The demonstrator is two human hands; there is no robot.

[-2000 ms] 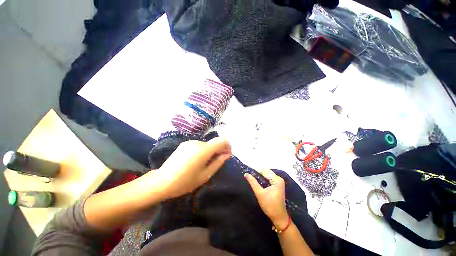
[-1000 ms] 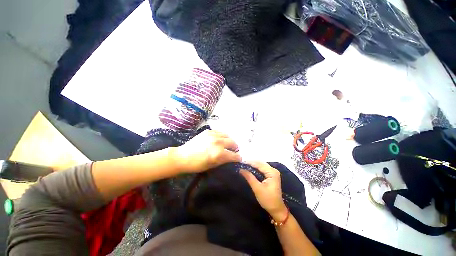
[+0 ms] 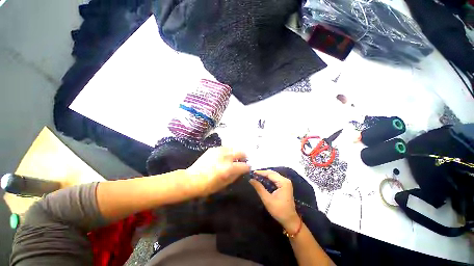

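Black nubby garment piece (image 3: pixel 234 208) lies over my lap and the table edge. A dark trim (image 3: pixel 264 181) with light specks runs along its edge. My left hand (image 3: pixel 221 169) has its fingertips pinched together at this edge; any needle between them is too small to make out. My right hand (image 3: pixel 278 197), with a red bracelet at the wrist, pinches the trimmed edge between thumb and fingers, just right of my left fingertips. A maroon and white striped bundle (image 3: pixel 202 109) with a blue band stands beyond my left hand, touching the cloth.
Orange-handled scissors (image 3: pixel 319 150) lie on a speckled silvery pile (image 3: pixel 327 174). Two black thread cones (image 3: pixel 382 151), a pale tape ring (image 3: pixel 391 192) and a black bag (image 3: pixel 436 171) are right. Dark cloth (image 3: pixel 244 52), a phone (image 3: pixel 331 41) and a plastic-wrapped bundle (image 3: pixel 369 31) lie beyond.
My left hand has come down from above the cloth to its edge, close beside my right hand. My right hand keeps its pinch. The camera view has shifted slightly.
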